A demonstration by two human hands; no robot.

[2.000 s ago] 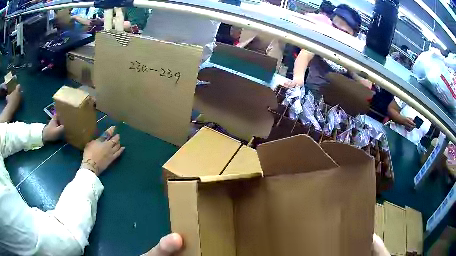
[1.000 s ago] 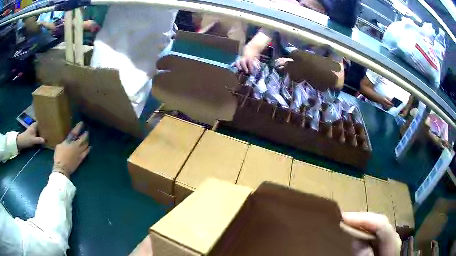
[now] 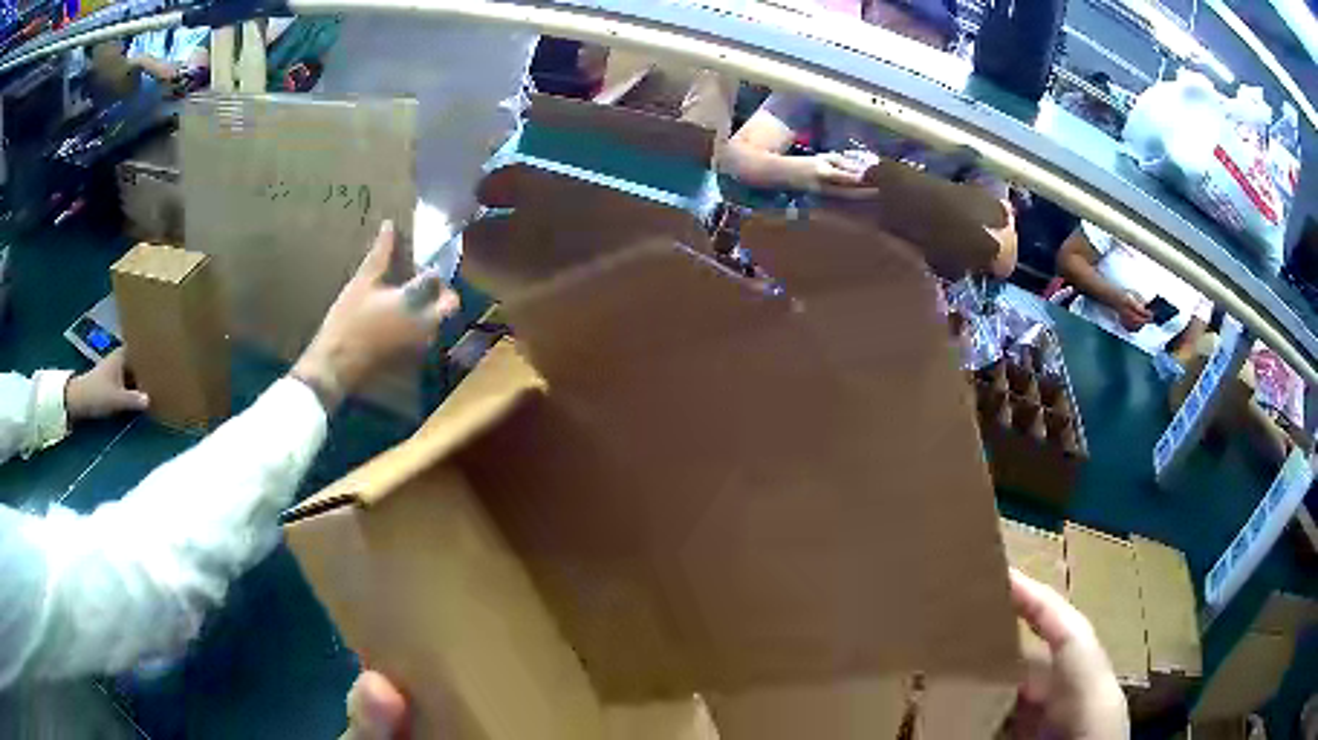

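Observation:
A brown cardboard mailer box (image 3: 752,477) is held open close to the camera, with its large lid panel raised behind the tray and a folded flap at its upper left. My left hand (image 3: 379,706) shows only as a fingertip at the box's lower left side. The rest of it is hidden or cut off. My right hand (image 3: 1067,668) grips the box's right edge, fingers on the lower corner. The box's lower part is cut off by the picture's bottom edge.
Closed boxes (image 3: 1106,600) stand at the right. A partitioned carton (image 3: 1034,455) with plastic bags is beyond. A neighbour's white sleeve (image 3: 159,564) reaches from the left towards a marked cardboard sheet (image 3: 275,217). An upright box (image 3: 171,340) stands far left. A metal rail (image 3: 810,94) crosses above.
The held box has turned, and its lid panel now rises high, hiding most of the box row. The neighbour's arm has lifted from the bench to the cardboard sheet.

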